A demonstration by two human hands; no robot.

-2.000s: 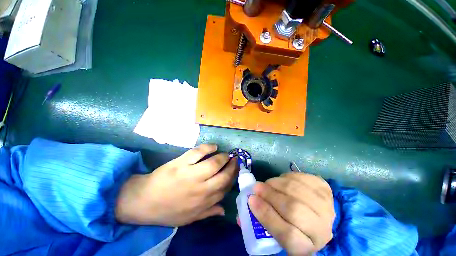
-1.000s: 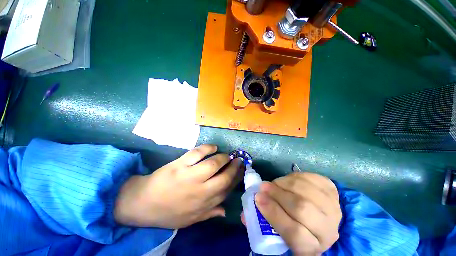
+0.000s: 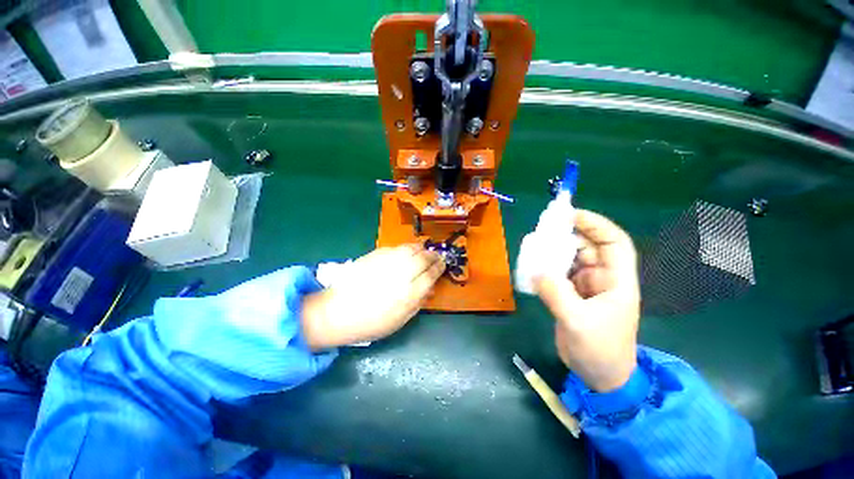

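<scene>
The orange toggle press (image 3: 510, 281) stands on the green bench with its dark metal linkage upright. My left hand (image 3: 379, 290) reaches over its base, fingertips at a small dark motor part (image 3: 448, 254) with blue-white glints at the nest. The fingers partly cover the part and nest. My right hand (image 3: 595, 290) is raised to the right of the press. It holds the white squeeze bottle (image 3: 546, 248) with the blue tip pointing up. The bottle is slightly blurred.
A white carton (image 3: 183, 215) on clear plastic stands left, with beige tape rolls (image 3: 94, 150) behind it and a blue bin (image 3: 80, 276) beyond. A beige-handled knife (image 3: 548, 398) lies near my right sleeve. A mesh block (image 3: 721, 245) stands right. Small parts lie behind, left and right.
The view has tilted up, showing the whole press. My left hand has moved with the part from the bench front to the nest. My right hand has lifted the bottle away, tip now up.
</scene>
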